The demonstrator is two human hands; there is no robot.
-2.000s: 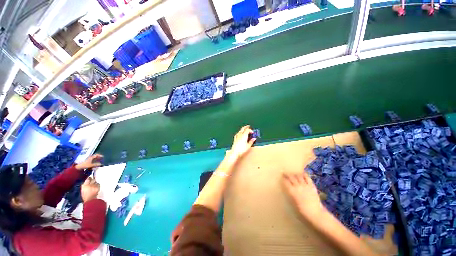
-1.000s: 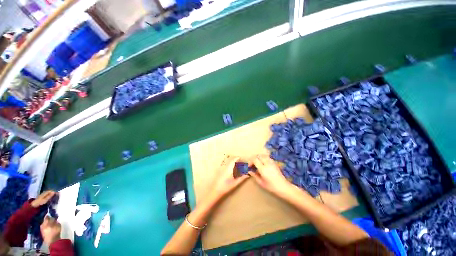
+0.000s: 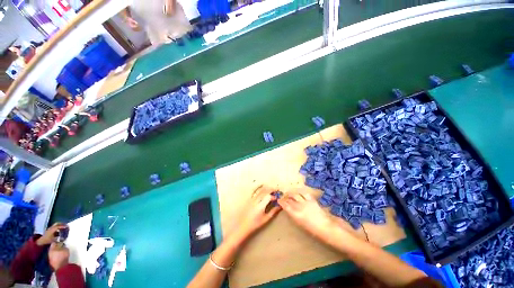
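A small dark blue plastic part is held between both my hands above the cardboard mat. My left hand pinches it from the left, and its fingers partly hide it. My right hand touches it from the right with the fingertips. A loose pile of the same parts lies on the right side of the cardboard. A black tray full of parts stands right of the pile.
The green conveyor belt carries spaced single parts beyond the mat. A second black tray stands across the belt. A black phone-like slab lies left of the cardboard. A blue bin is lower right. A neighbour's hands work at left.
My left hand has left the belt and both hands are together over the cardboard, at the part. The parts on the belt have shifted slightly right since a second ago. The neighbour's hands have come together.
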